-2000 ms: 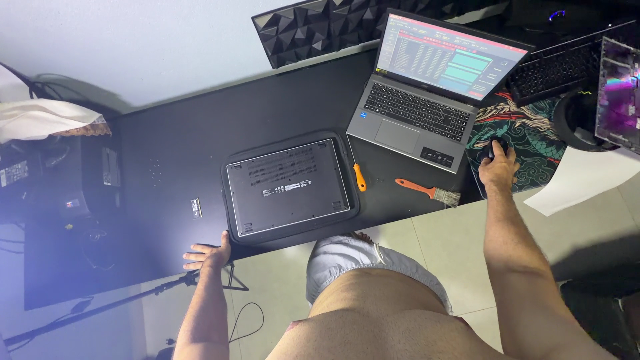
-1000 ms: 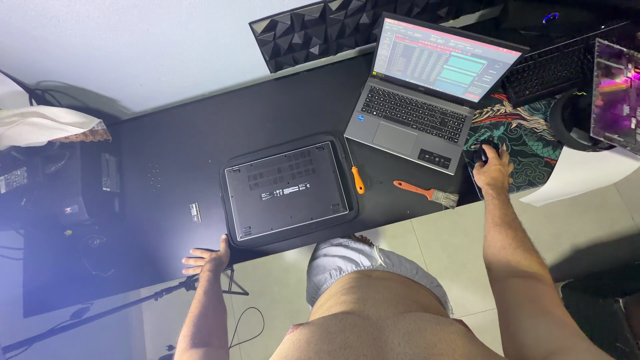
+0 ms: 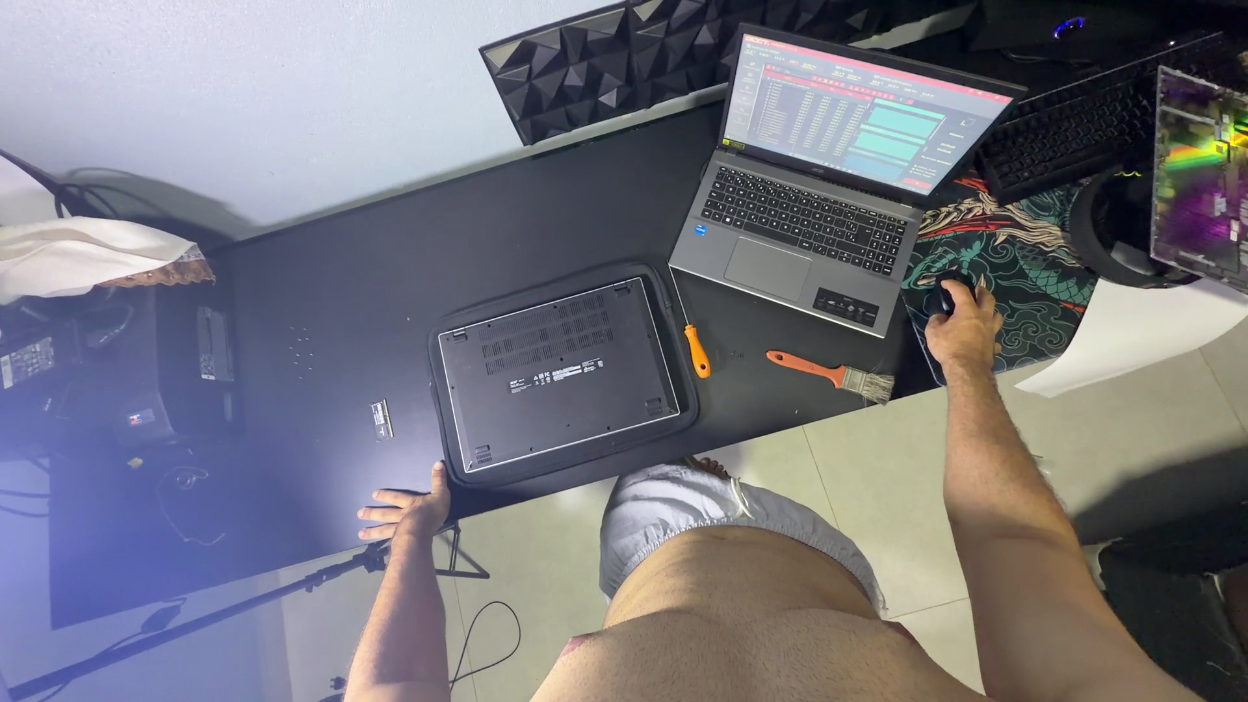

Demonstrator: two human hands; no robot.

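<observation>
My left hand [image 3: 409, 507] rests at the front edge of the black table, fingers spread and holding nothing, beside the lower left corner of a black sleeve [image 3: 688, 405]. On that sleeve lies a laptop [image 3: 561, 375] with its vented underside up. My right hand [image 3: 963, 327] is on a black computer mouse [image 3: 942, 296] on a dragon-patterned mouse pad [image 3: 1038, 268]. Left of this hand stands an open grey laptop [image 3: 765, 268] with a lit screen. An orange-handled screwdriver [image 3: 697, 351] and an orange-handled paintbrush [image 3: 829, 373] lie between the laptops and the front edge.
A memory module [image 3: 381, 420] and several small screws [image 3: 301, 351] lie left of the upturned laptop. A dark computer case [image 3: 166, 370] stands at the left. A black keyboard [image 3: 1072, 136] and a clear lit panel [image 3: 1204, 175] are at the right. A tripod leg [image 3: 224, 614] crosses below the table.
</observation>
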